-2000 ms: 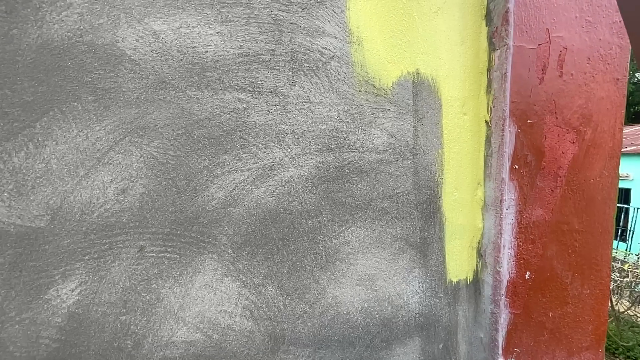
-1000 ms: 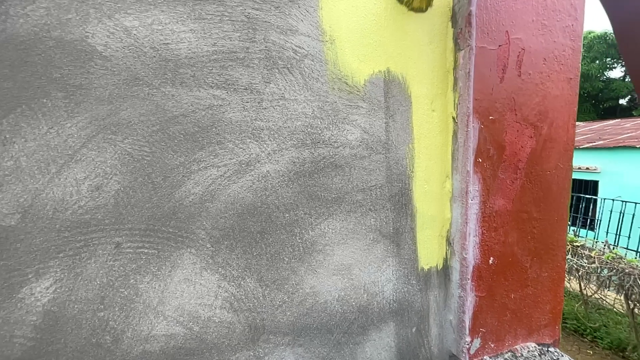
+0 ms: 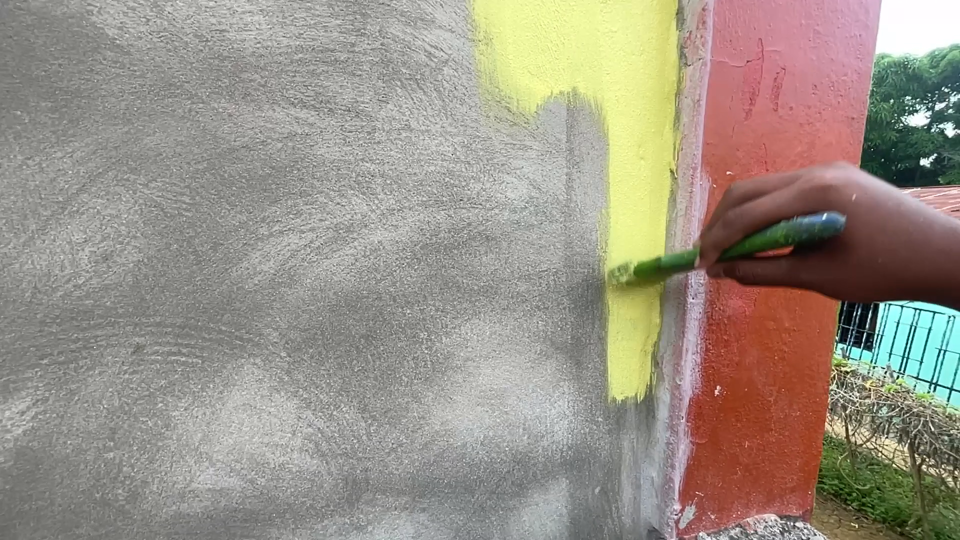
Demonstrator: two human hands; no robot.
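Note:
My right hand (image 3: 817, 232) reaches in from the right edge, its fingers closed around a green-handled paintbrush (image 3: 757, 241). The handle's end is dark blue, and the bristles, coated in yellow, lie against the strip of yellow paint (image 3: 637, 195) near its left edge. Yellow covers the wall's upper right part and runs down in a narrow band to a ragged lower end. Bare grey rendered wall (image 3: 300, 270) fills the left and middle of the view. My left hand is out of view.
A red painted pillar (image 3: 765, 420) stands right of the wall, with a rough whitish seam between them. Broken concrete (image 3: 765, 529) lies at its foot. Beyond are a dark metal fence (image 3: 907, 330), a dry brush hedge (image 3: 892, 420), a turquoise building and a tree.
My right hand has come into view from the right with the brush, which now touches the yellow strip. A second ago only dark yellowish bristles showed at the top edge.

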